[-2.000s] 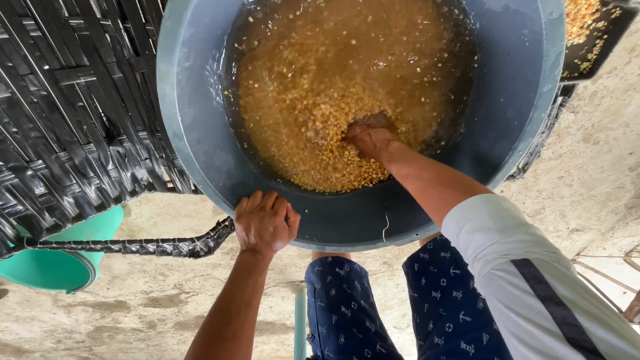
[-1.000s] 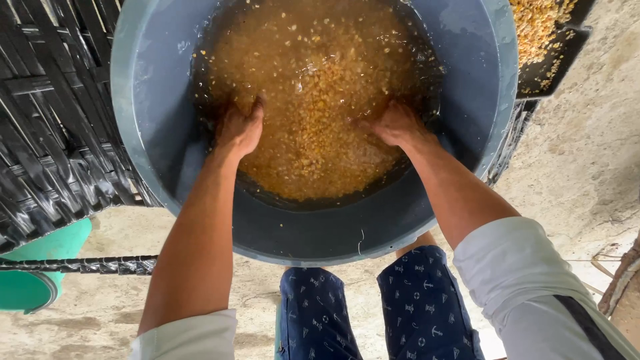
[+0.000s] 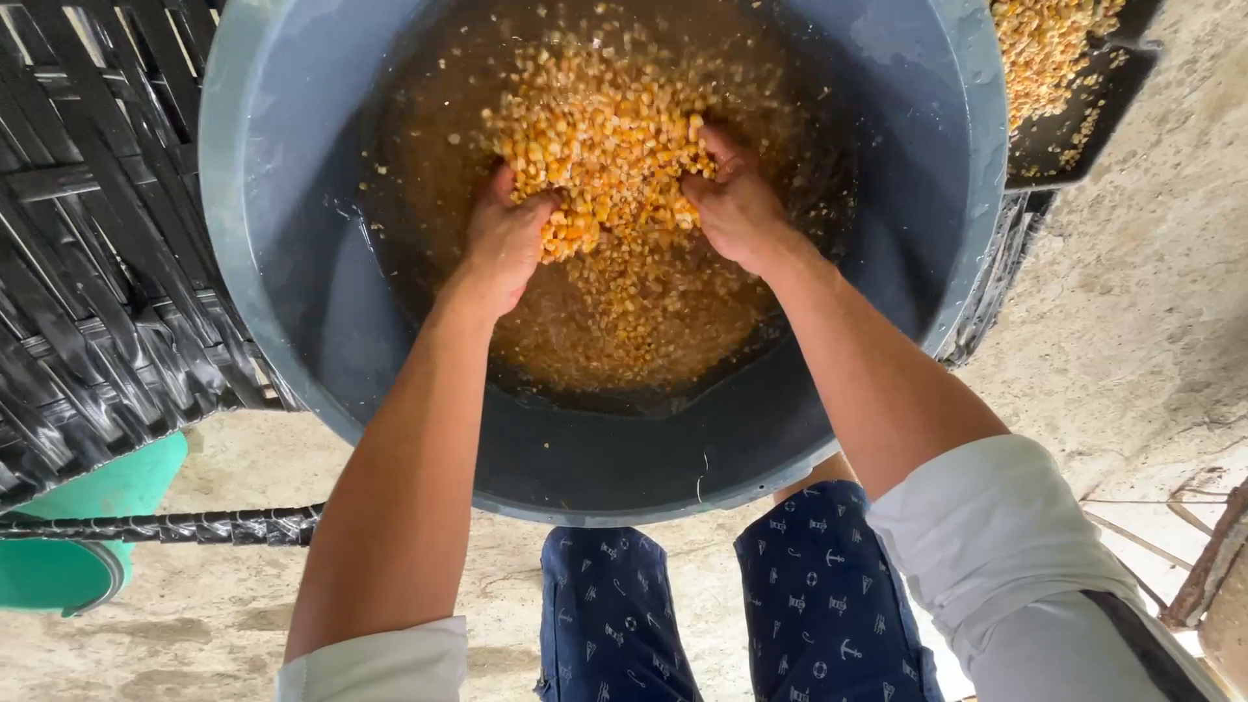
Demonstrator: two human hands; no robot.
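A large grey-blue plastic tub (image 3: 292, 195) holds murky brown water with corn kernels (image 3: 624, 136) in it. My left hand (image 3: 507, 239) and my right hand (image 3: 736, 200) face each other over the middle of the tub, lifting a heap of wet yellow kernels between them. Some kernels spill down between the hands into the water. The thumbs show at the near side of the heap; most fingers are hidden under the kernels.
Black woven strapping (image 3: 107, 214) lies left of the tub, with a green plastic container (image 3: 97, 526) below it. A black tray (image 3: 1092, 146) with more kernels stands at the upper right. A wrapped black bar (image 3: 195, 526) runs in from the left. Rough concrete floor (image 3: 1160, 322) surrounds them.
My left hand was on the tub's rim two seconds ago, then went into the water. Both hands have since come closer together and raised a heap of kernels.
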